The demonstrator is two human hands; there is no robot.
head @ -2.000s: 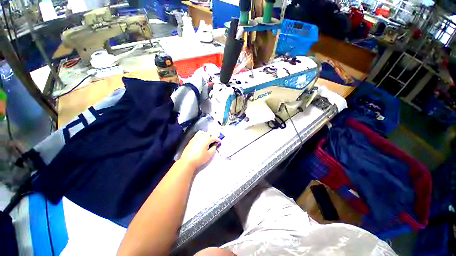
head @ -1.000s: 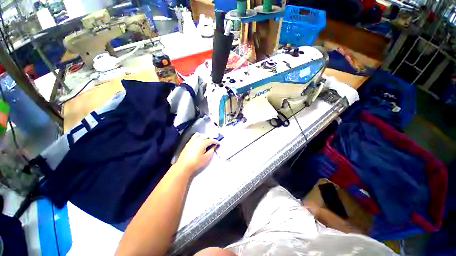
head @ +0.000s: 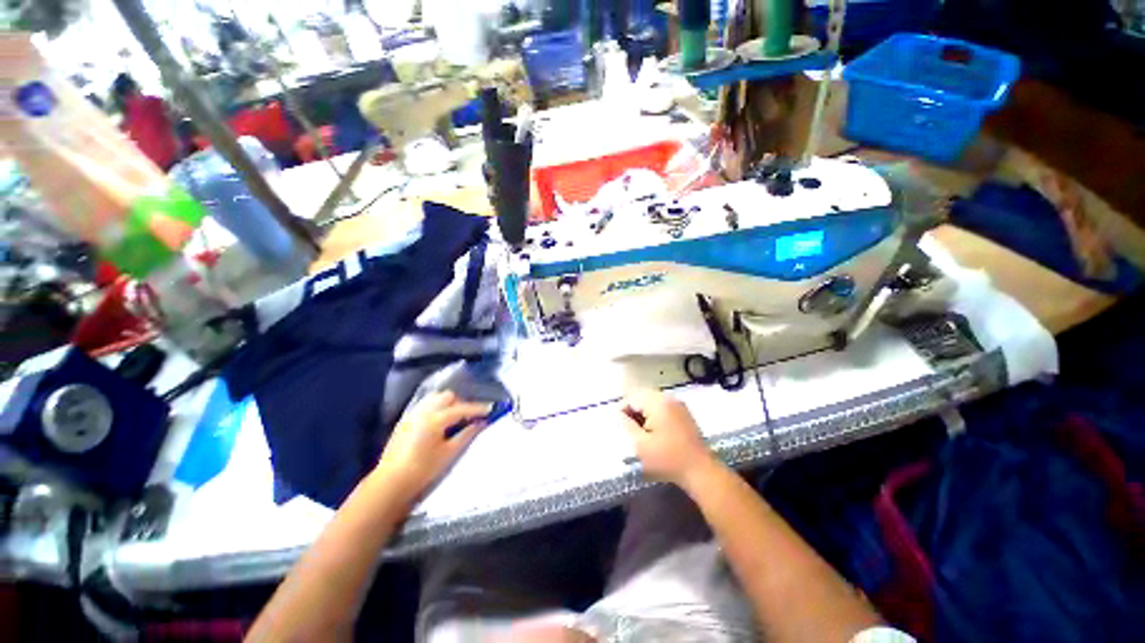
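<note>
A navy garment [head: 333, 389] with light grey panels and navy stripes lies on the white table, left of the sewing machine [head: 703, 270] and reaching its needle area. My left hand [head: 433, 440] rests at the garment's right edge, fingers curled on a small blue piece [head: 499, 411] just in front of the needle area. My right hand [head: 662, 433] is over the table in front of the machine bed, fingers curled inward. Whether it holds anything cannot be told. Black scissors [head: 713, 358] hang or lie against the machine's front.
A ruled tape [head: 603, 490] runs along the table's front edge. A red-rimmed crate [head: 907, 534] with navy cloth is at lower right. A blue basket [head: 923, 101] stands behind. A red tray [head: 590, 176] and thread cones [head: 779, 32] are behind the machine.
The view has swung so the machine sits more level. My right hand has come into view in front of the machine. My left hand stays near the needle area with the blue piece.
</note>
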